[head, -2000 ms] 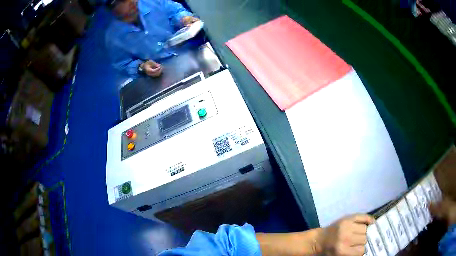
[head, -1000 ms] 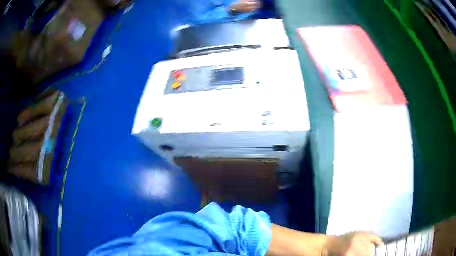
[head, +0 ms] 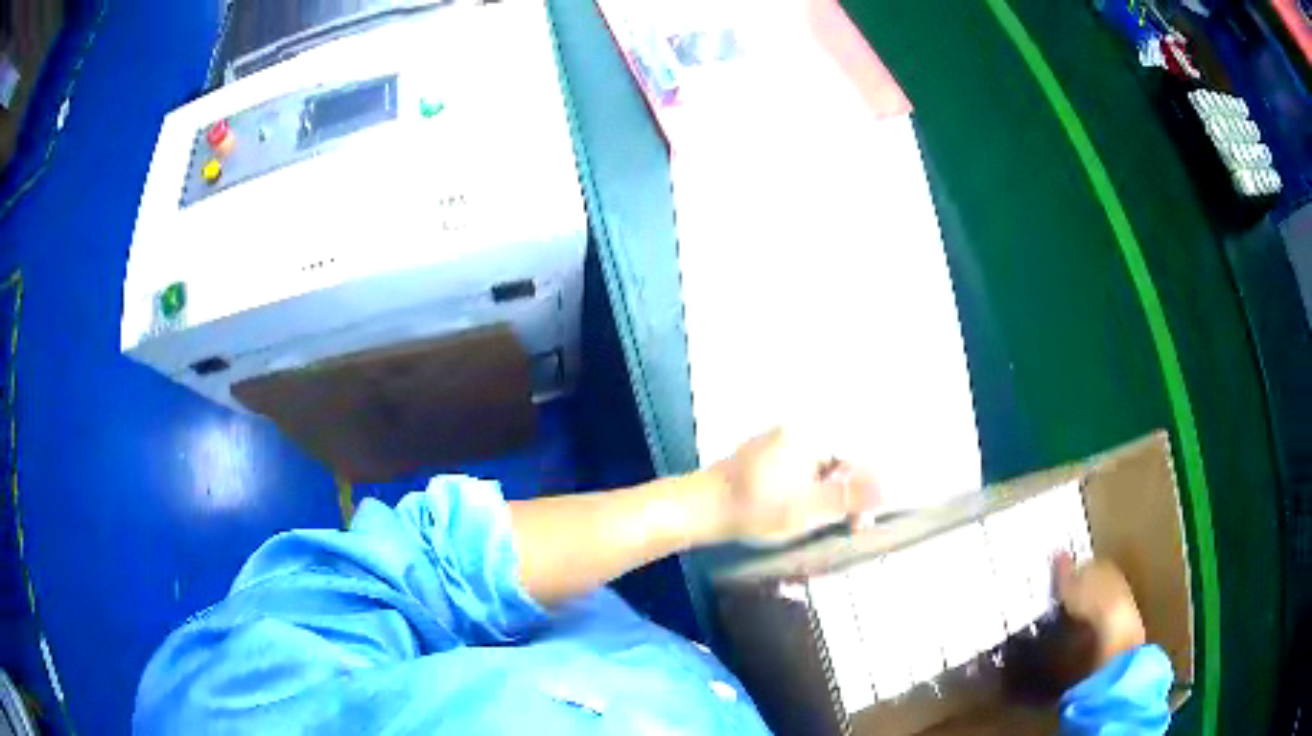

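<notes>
An open brown shipping carton (head: 1137, 532) stands at the lower right of the head view. White unit boxes (head: 921, 604) stand in a tight row inside it. My left hand (head: 791, 489) is blurred at the carton's near-left upper edge, by the end of the white sheet; its fingers are bent, and whether they grip anything is unclear. My right hand (head: 1105, 604) is inside the carton, touching the right end of the row; its fingertips are partly hidden and blurred.
A white sheet (head: 820, 273) lies beyond the carton on the green bench, with a pink sheet (head: 863, 58) behind it. A packet (head: 705, 46) lies on the pink sheet. A white machine (head: 360, 201) stands left. A dark tray of white pieces (head: 1235, 144) is far right.
The view has shifted, bringing the whole carton and my right hand into sight. My left hand is now at the carton's upper edge instead of on the row's end. The co-worker's hand has left view.
</notes>
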